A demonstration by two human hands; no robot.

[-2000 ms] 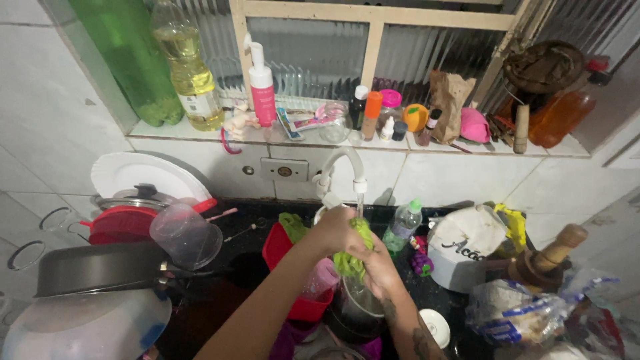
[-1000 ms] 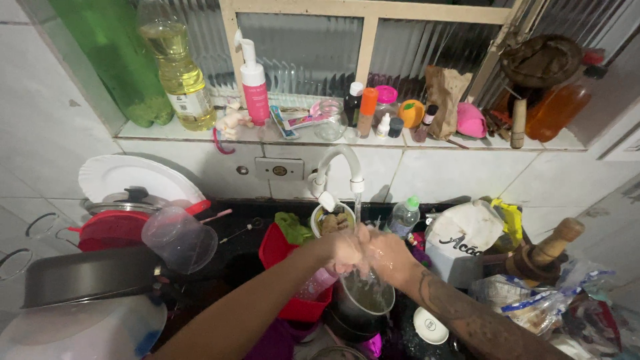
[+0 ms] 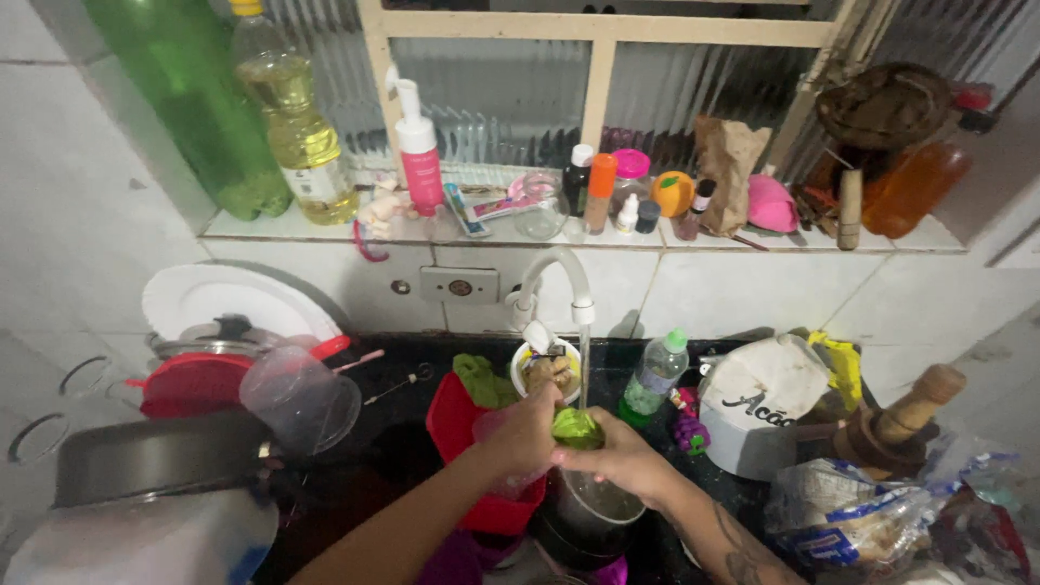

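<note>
Beneath the white curved faucet (image 3: 561, 276), both hands hold a small bunch of wet green leaves (image 3: 577, 428). My left hand (image 3: 524, 431) grips it from the left, and my right hand (image 3: 621, 459) cups it from the right with the thumb and fingers around it. Water runs from the spout close to the leaves. Directly below the hands is a dark metal pot (image 3: 601, 520) with liquid in it. A red plastic container (image 3: 455, 431) stands left of the pot, partly hidden by my left forearm, with a green cloth or leafy thing (image 3: 485, 380) at its back edge.
A green-capped bottle (image 3: 654, 378), a white sugar canister (image 3: 751, 406), a wooden mortar (image 3: 873, 439) and plastic bags (image 3: 853, 512) stand right. Left are a clear plastic cup (image 3: 301, 398), a dark pan (image 3: 162, 455) and a white plate (image 3: 236, 301). A small white tub (image 3: 520, 370) sits behind the hands.
Two seconds ago light green leaves hung between the hands; now they are a compact bunch. The hands have parted slightly since one second ago, showing the leaves between them.
</note>
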